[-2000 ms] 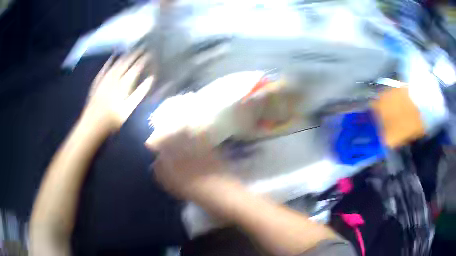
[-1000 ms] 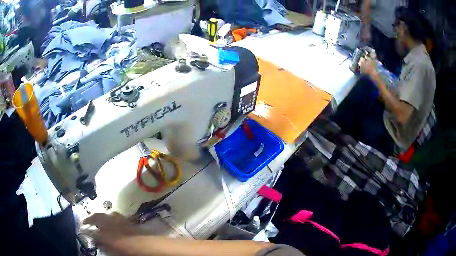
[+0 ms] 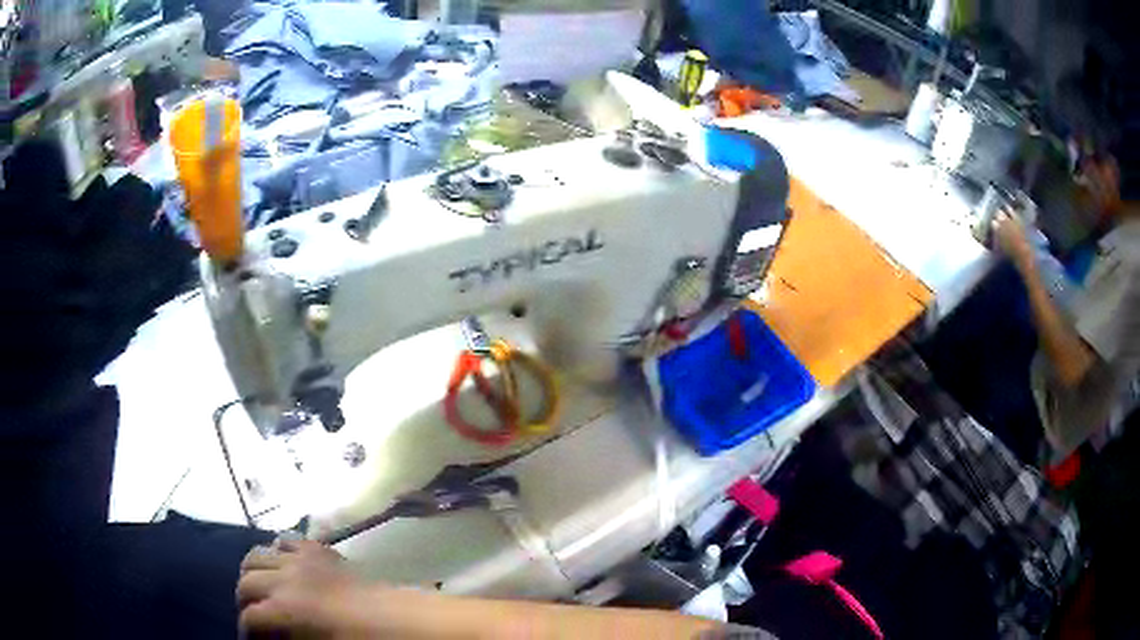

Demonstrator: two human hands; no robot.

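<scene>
My right hand [image 3: 298, 590] rests at the table's front edge, fingers curled over the edge of the black cloth [image 3: 175, 569]; whether they grip it cannot be told. My left hand is not in view. More black cloth rises at the far left. The white sewing machine [image 3: 500, 238] marked TYPICAL stands behind, its needle and presser foot area [image 3: 300, 419] above and beyond my hand. Dark thread snips [image 3: 469, 491] lie on the bed right of my hand, beside a thin dark strip. Red and yellow-handled scissors [image 3: 500, 394] lie under the arm.
An orange holder [image 3: 208, 175] stands on the machine head. A blue tray [image 3: 738, 381] and an orange board [image 3: 838, 281] lie right of it. Black bundles with pink ties [image 3: 813, 569] and plaid cloth [image 3: 963, 463] are lower right. A person [image 3: 1088, 313] sits at right.
The view has turned left, so the machine stands further right in the picture. Earlier my left hand lay on black cloth; it is now out of view. My right hand is now lower, beside the cloth.
</scene>
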